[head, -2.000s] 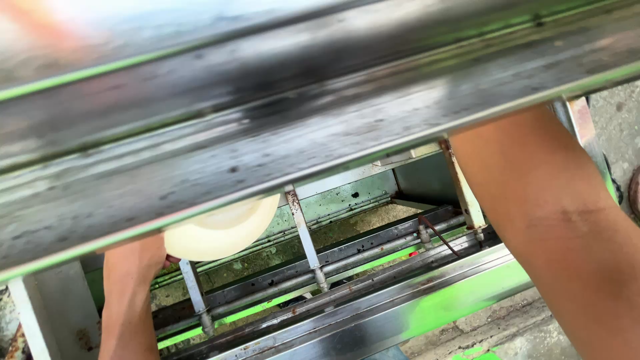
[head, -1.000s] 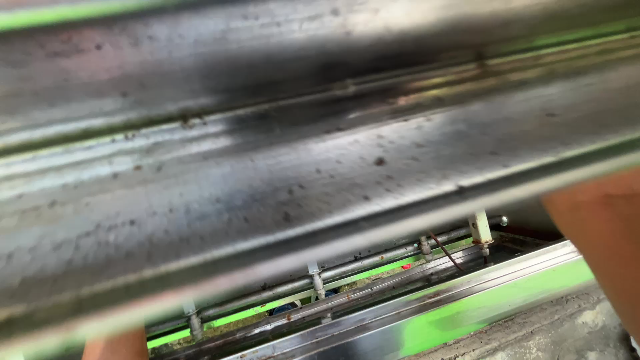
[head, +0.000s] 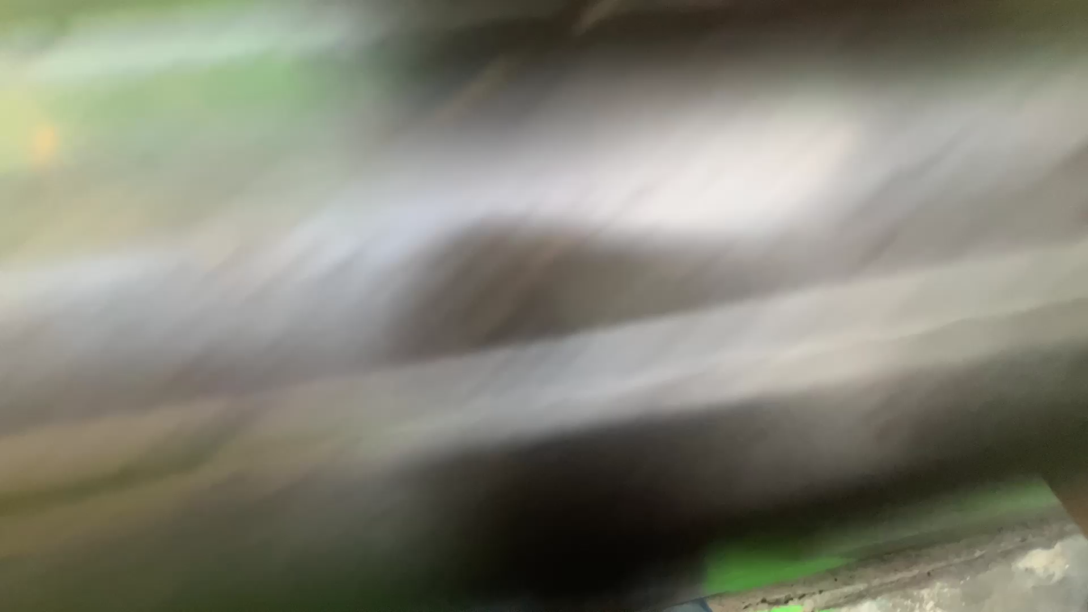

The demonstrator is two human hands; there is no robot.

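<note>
A shiny metal panel [head: 595, 365], strongly blurred, fills most of the head view very close to the camera. Neither of my hands can be seen. A thin brown sliver at the right edge, low down, seems to be part of my right arm; its hand is hidden or outside the view. What either hand holds or touches cannot be told.
At the lower right, a bright green strip [head: 765, 568] shows below the panel. Beside it lies rough grey concrete ground [head: 986, 578]. Blurred green and pale patches lie at the upper left.
The metal panel now covers nearly the whole view, hiding the frame with rods seen earlier. My left arm has gone out of sight, and my right arm has almost gone. The view has shifted and blurred.
</note>
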